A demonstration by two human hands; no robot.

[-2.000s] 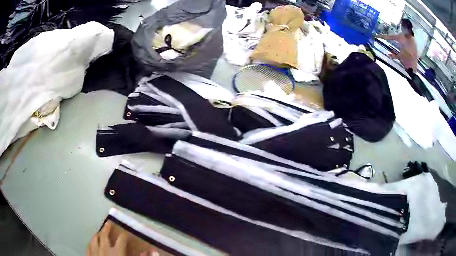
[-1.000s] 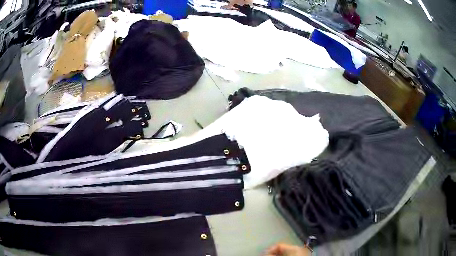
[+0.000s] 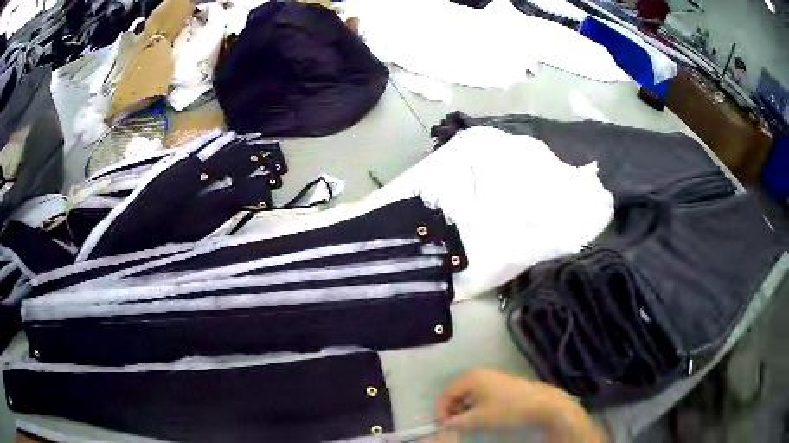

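My right hand (image 3: 515, 414) is at the near edge, right of the strips, blurred and cut off by the frame bottom. Its fingers are curled together at the right end of a pale-edged strip (image 3: 394, 435) along the bottom edge; whether they grip it is unclear. A black strip (image 3: 199, 389) with brass eyelets at its right end lies just beyond. Behind it is a flat pile of black strips (image 3: 251, 327) with pale borders, their right ends partly over a white cloth (image 3: 519, 203). My left hand is not in view.
Dark grey garments (image 3: 683, 251) lie folded at the right. A heap of crossed strips (image 3: 169, 208), a racket (image 3: 130, 143) and a black cloth bundle (image 3: 298, 73) lie behind the pile. A thin black cord (image 3: 316, 189) lies by the strip ends.
The view has swung right, then slightly down. My left hand, earlier at the strips' left end, has gone out of view. My right hand has come in from the bottom edge and shows more.
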